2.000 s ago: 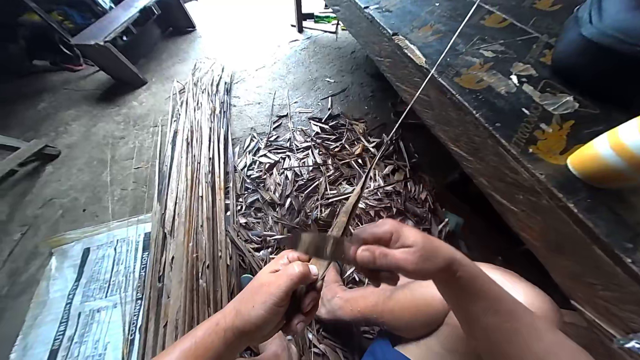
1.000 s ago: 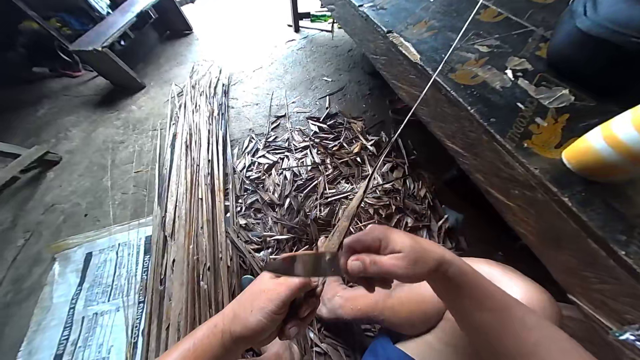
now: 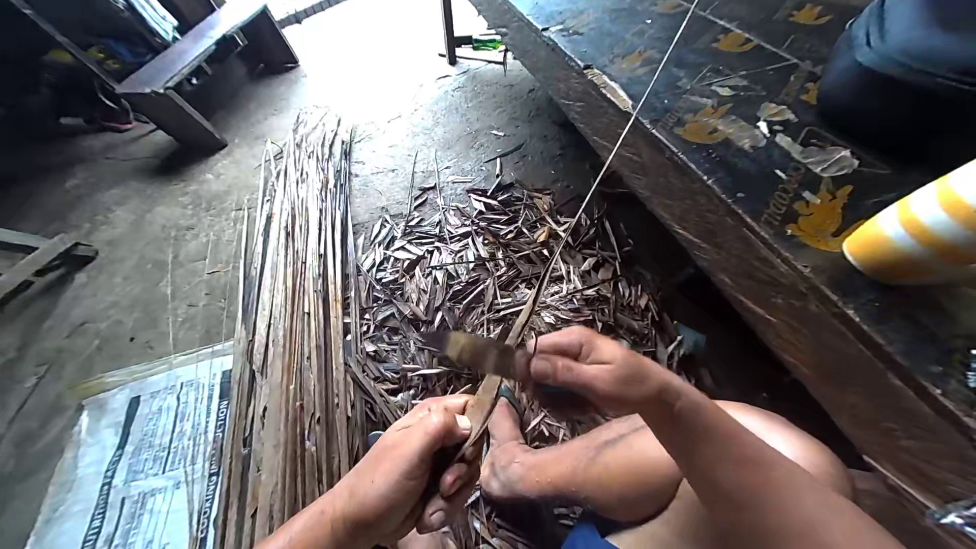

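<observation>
My left hand (image 3: 435, 457) grips the near end of a long brown palm-leaf strip (image 3: 521, 324), thumb on top. The strip tapers to a thin pale rib that runs up and away to the right, over the edge of the platform. My right hand (image 3: 598, 370) is closed on a short knife (image 3: 480, 354); its handle is hidden in the fingers. The blade lies across the strip just beyond my left hand, pointing left and slightly blurred. Below and beyond both hands spreads a heap of dry brown shavings (image 3: 457, 267).
A bundle of long dry strips (image 3: 297, 305) lies left of the heap, partly over a printed sack (image 3: 145, 450). At right is a low platform (image 3: 732, 183) holding a yellow-and-white striped object (image 3: 915, 225). A wooden bench (image 3: 191, 53) stands back left. My bare leg (image 3: 595, 457) is folded below my hands.
The knife blade was nearer my left hand one second ago; now it is a little farther up the strip. My left hand still grips the strip's near end.
</observation>
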